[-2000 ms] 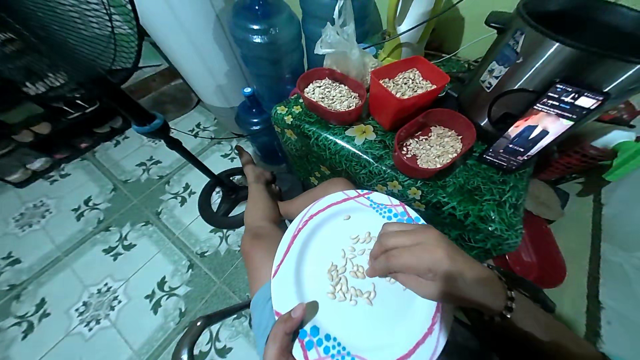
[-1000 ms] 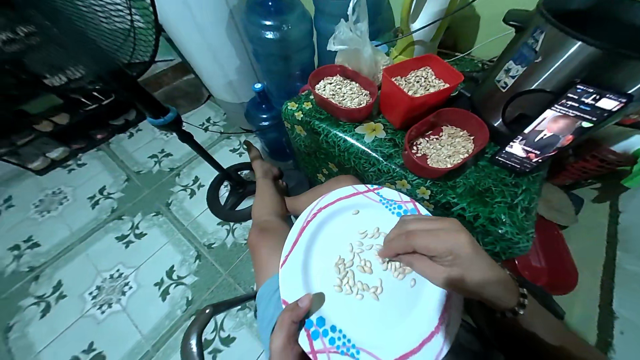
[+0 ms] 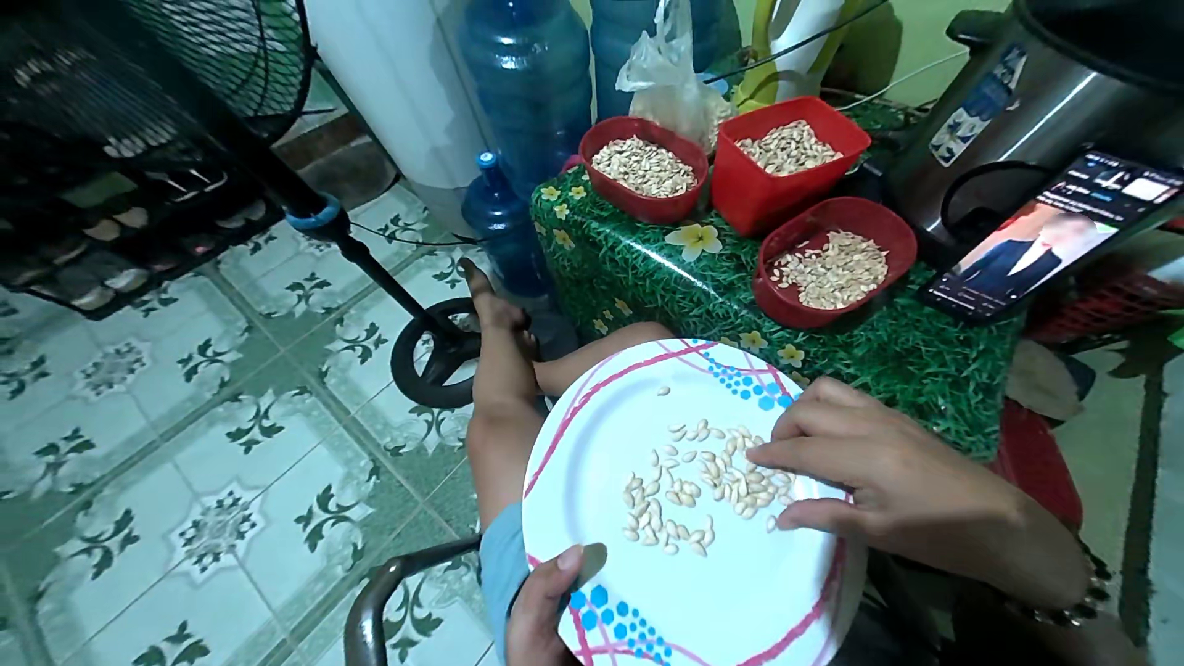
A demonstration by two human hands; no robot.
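My left hand [image 3: 546, 606] grips the lower left rim of a white plate [image 3: 592, 481] with pink lines and blue dots, thumb on top. Pale seeds [image 3: 680, 490] lie scattered over the plate's middle. My right hand [image 3: 851, 462] is over the plate's right side, its fingertips touching the seeds there, thumb and fingers apart; whether a seed is between them cannot be told. Beyond the plate stand a round red bowl [image 3: 592, 171], a square red container [image 3: 740, 199] and an oval red bowl [image 3: 786, 310], each holding seeds.
The bowls stand on a table with a green grass-print cover [image 3: 647, 268]. A lit phone [image 3: 1054, 236] leans against a steel pot [image 3: 1045, 120]. Behind are a plastic bag [image 3: 666, 83] and blue water bottles [image 3: 527, 83]. A fan stand [image 3: 370, 268] rises from the tiled floor at left.
My right hand's thumb and fingers have spread apart over the seeds. Some seeds on the plate have shifted toward the right side. My left hand keeps its hold on the rim.
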